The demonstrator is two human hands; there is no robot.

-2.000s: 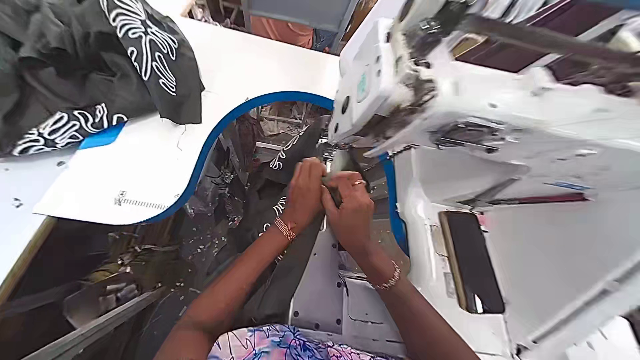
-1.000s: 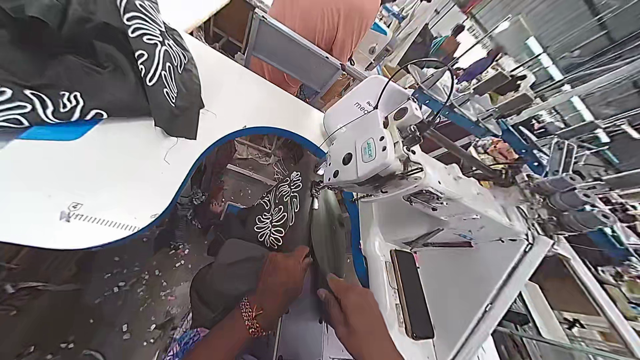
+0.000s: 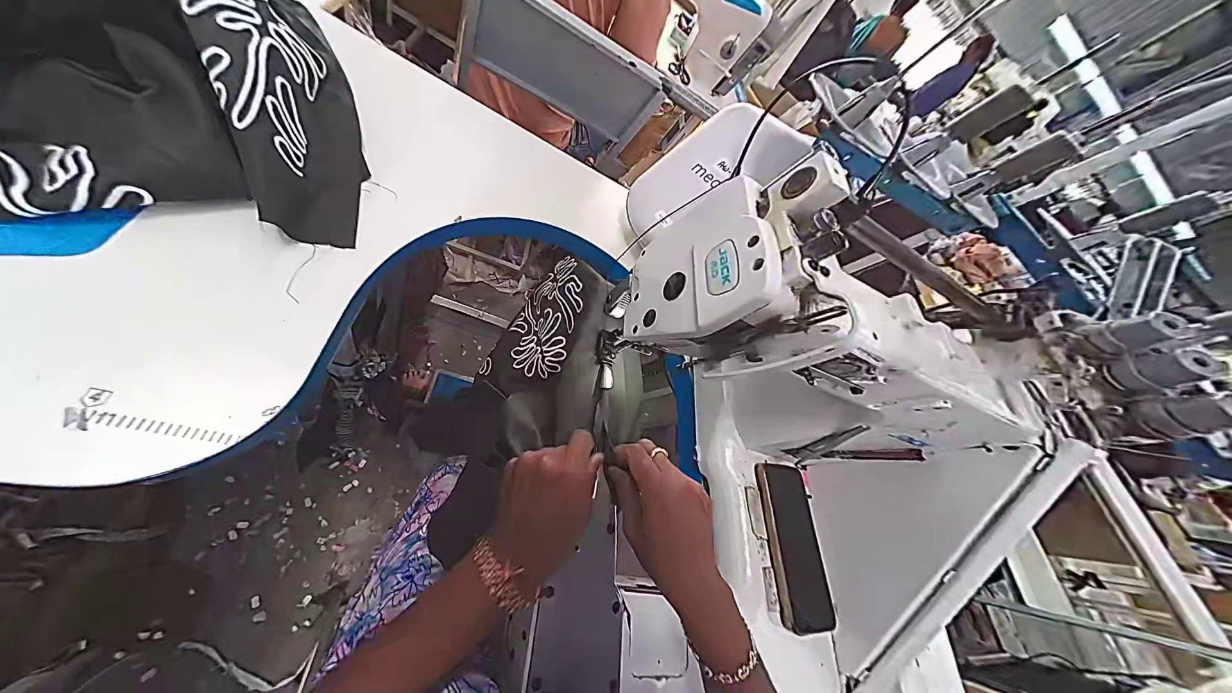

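A Jack industrial sewing machine stands with its needle and presser foot over dark fabric that bears white looping embroidery. The fabric runs under the foot and hangs down on the left of the machine's narrow arm. My left hand pinches the fabric edge just in front of the foot. Right beside it, my right hand, with a ring on one finger, pinches the same edge. The fingertips of both hands nearly touch.
A white table with a blue curved edge lies to the left, and more embroidered black fabric is heaped on it. A smartphone rests on the machine bed at right. Beyond the table, a person in orange clothing is partly visible behind a grey metal panel.
Both hands have come closer together at the fabric edge since one second ago, when they were further apart. The view has swung markedly since two seconds ago.
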